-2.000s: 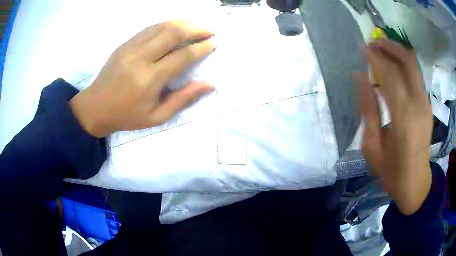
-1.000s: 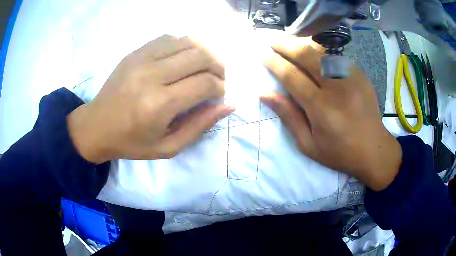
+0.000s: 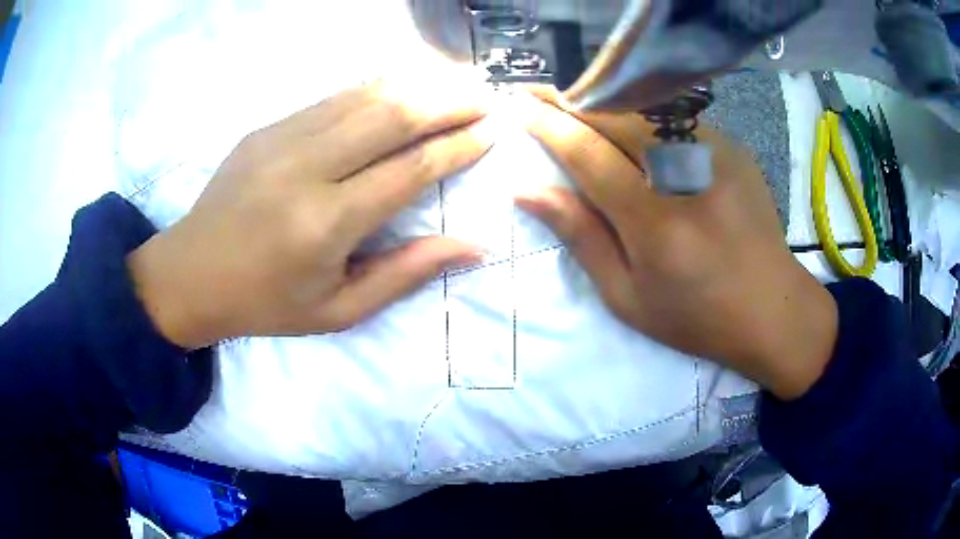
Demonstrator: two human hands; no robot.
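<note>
A bright white fabric layer (image 3: 590,347) with dark stitch lines, one forming a narrow rectangle, lies in front of me. My left hand (image 3: 305,216) rests palm down on it, fingers pointing to the needle area. My right hand (image 3: 684,237) lies flat on it at the right, fingertips near the same area. Neither hand grips anything. The sewing machine head (image 3: 695,47) is above, with its shiny presser foot area (image 3: 516,65) just beyond my fingertips; glare hides the exact contact. A grey cylinder (image 3: 679,168) below a spring overlaps my right hand in view.
Scissors with a yellow loop (image 3: 842,211) and a green loop (image 3: 865,158) lie at the right, beside black thread snips (image 3: 895,190). Grey flecked cloth (image 3: 753,121) shows behind my right hand. A blue plastic basket (image 3: 179,490) is below left.
My right hand has come from the scissors side onto the white fabric. The machine head has come further into view. The stitched rectangle now shows longer, and its lower end is lower in view.
</note>
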